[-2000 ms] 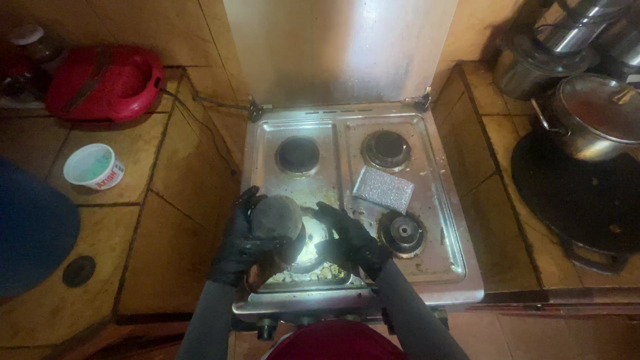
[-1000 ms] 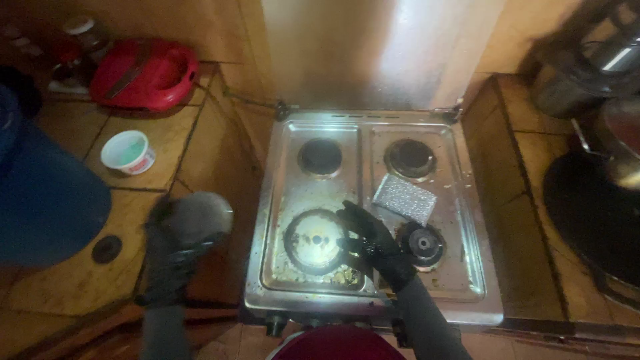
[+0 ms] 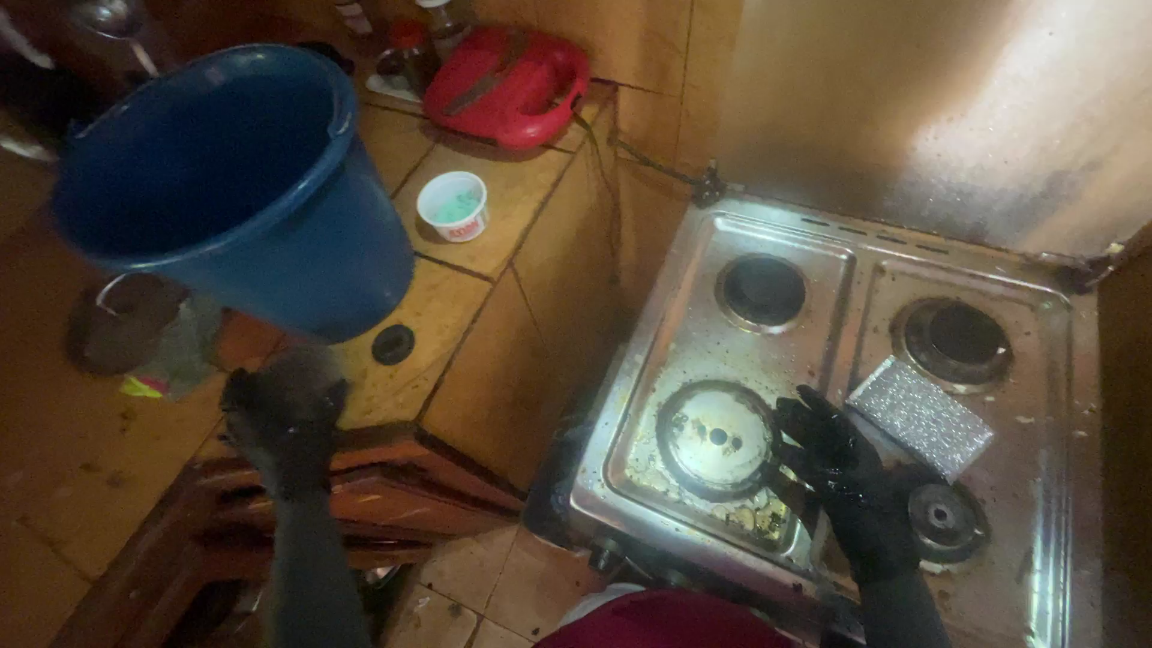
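Note:
My left hand (image 3: 283, 427), in a black glove, holds a round burner cap (image 3: 310, 371) over the tiled counter, just in front of the blue bucket (image 3: 297, 243); both are blurred. Over the stainless steel gas stove (image 3: 630, 450), my right hand (image 3: 841, 477), also gloved, has its fingers apart, between the bare front-left burner seat (image 3: 718, 437) and a silvery scouring sponge (image 3: 922, 416). The front-right burner (image 3: 945, 522) lies partly behind that hand. Food residue marks the steel in front of the bare seat.
A white tub of green paste (image 3: 453, 207) and a small black ring (image 3: 393, 344) sit on the counter right of the bucket. Behind them are a red appliance (image 3: 508, 85) and jars. The stove's raised lid (image 3: 900, 117) stands at the back; a counter edge runs beside the stove.
My left hand has carried the burner cap from over the front-left burner leftward to the counter by the bucket. My right hand stays over the stove. The view has swung left.

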